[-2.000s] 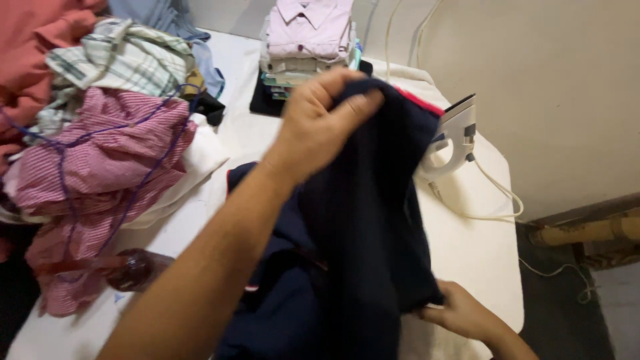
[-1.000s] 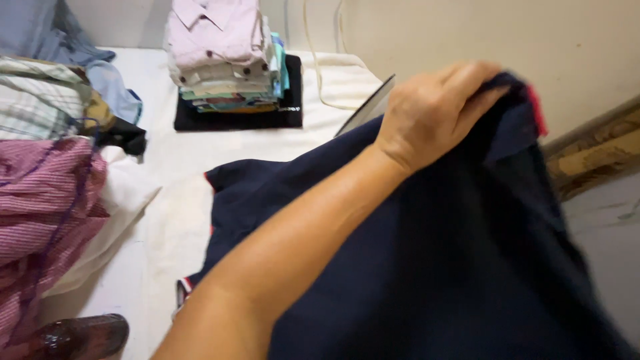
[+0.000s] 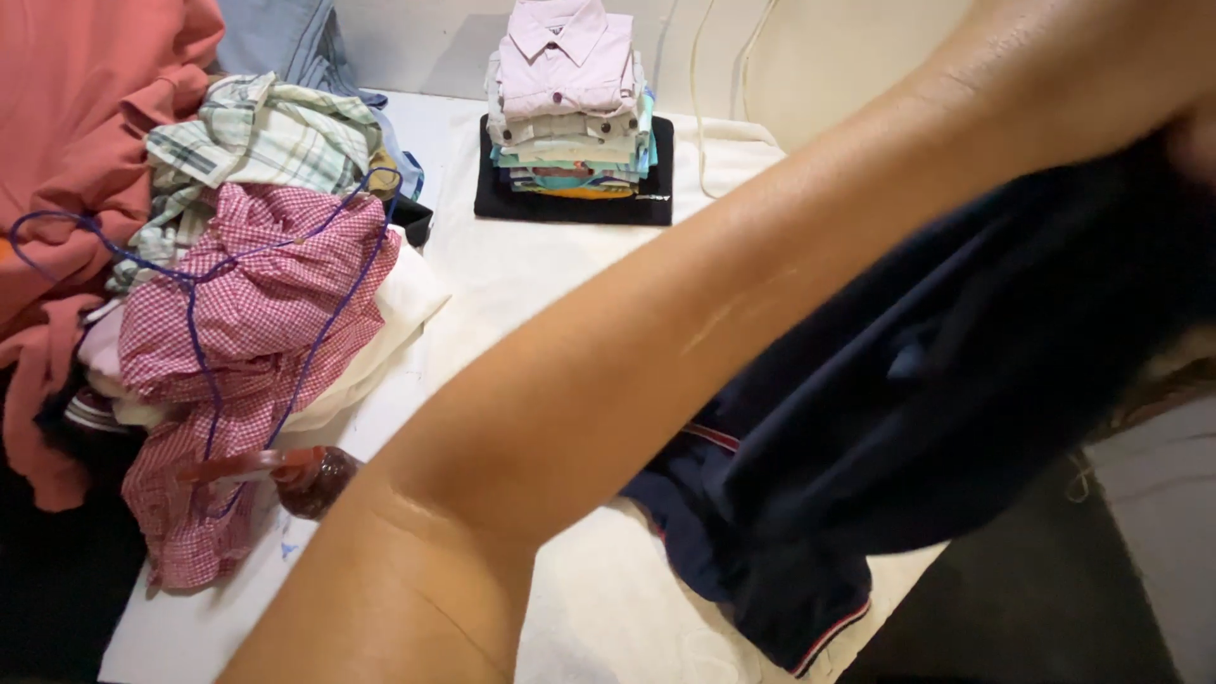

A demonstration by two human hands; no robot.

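Observation:
My left hand (image 3: 1111, 71) is at the upper right edge, partly cut off, with its forearm crossing the view. A dark navy garment (image 3: 912, 380) with red and white trim hangs from it. The garment's lower part rests on the cream cloth (image 3: 608, 589) covering the table, and one trimmed edge lies near the front. Most of my left fingers are outside the view or hidden. I cannot make out my right hand. Behind the forearm stands a stack of folded shirts (image 3: 570, 104), a pale pink one on top, on a folded black garment (image 3: 570, 209).
At left lie a red checked shirt (image 3: 256, 285) with purple cord (image 3: 195, 332) over it, a plaid shirt (image 3: 266, 133) and a coral garment (image 3: 76, 142). A spray bottle (image 3: 318, 480) is beside my forearm. A pale cable (image 3: 698, 95) hangs along the wall (image 3: 855, 47).
My left hand has moved right, to the edge of the view, carrying the upper part of the navy garment. The iron, seen at the right two seconds ago, is not visible now.

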